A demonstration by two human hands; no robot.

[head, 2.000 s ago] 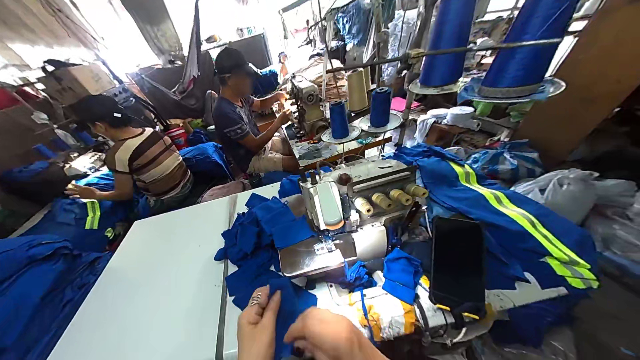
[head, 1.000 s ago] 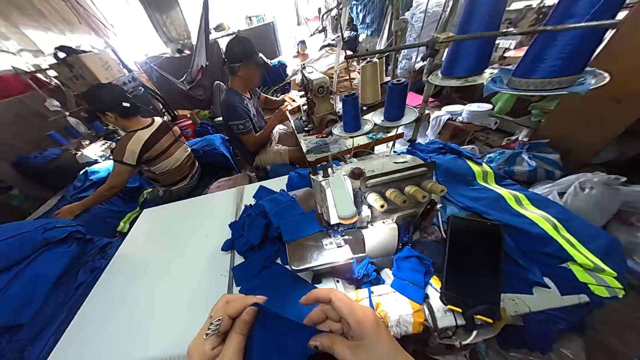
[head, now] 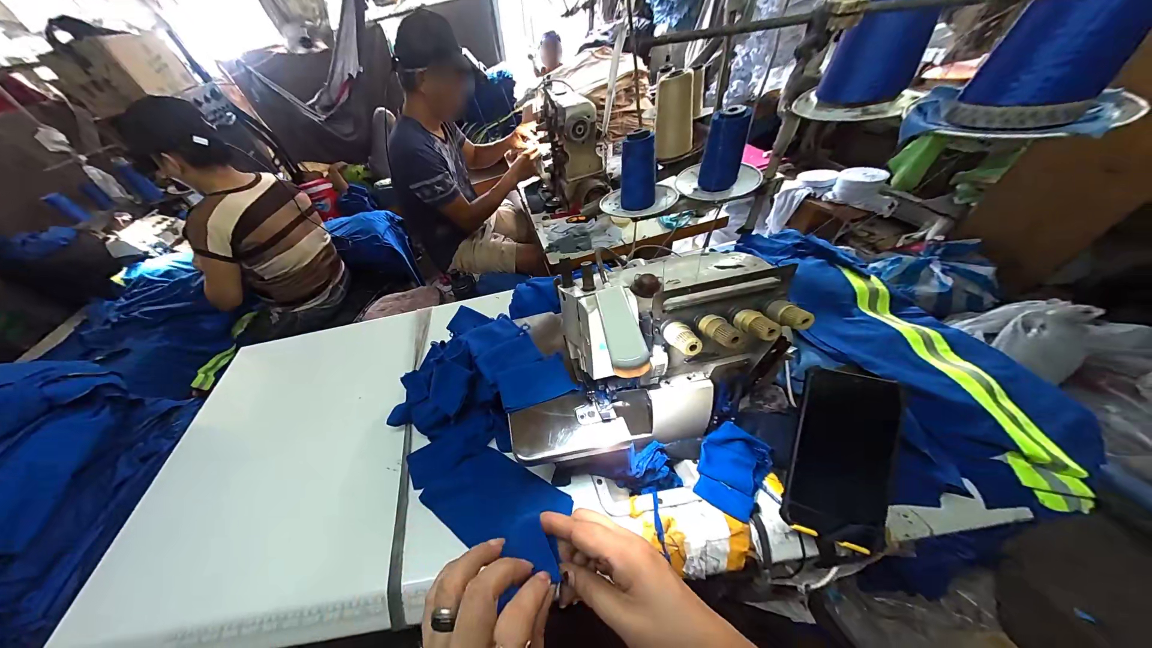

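My left hand (head: 490, 596), with a ring on one finger, pinches the near edge of a blue fabric piece (head: 490, 504) at the front of the white table (head: 288, 432). Close beside it, my right hand (head: 625, 576) grips the same piece's right edge between thumb and fingers. The far part of the fabric lies flat on the table. Beyond it is a heap of small blue cut pieces (head: 472, 364), left of an overlock sewing machine (head: 630, 360) whose lamp is lit. More blue scraps (head: 733, 468) lie in front of the machine.
A dark phone (head: 844, 459) stands in a holder right of the machine. Blue garments with reflective strips (head: 963, 360) are behind it. Large blue thread cones (head: 877, 54) stand above. Two people (head: 261, 234) work beyond the table, one at another sewing machine (head: 576, 144). Blue cloth (head: 81, 477) is piled at left.
My hands have come closer together on the fabric than one second ago, and its near edge has turned. The person at left has drawn an outstretched arm in.
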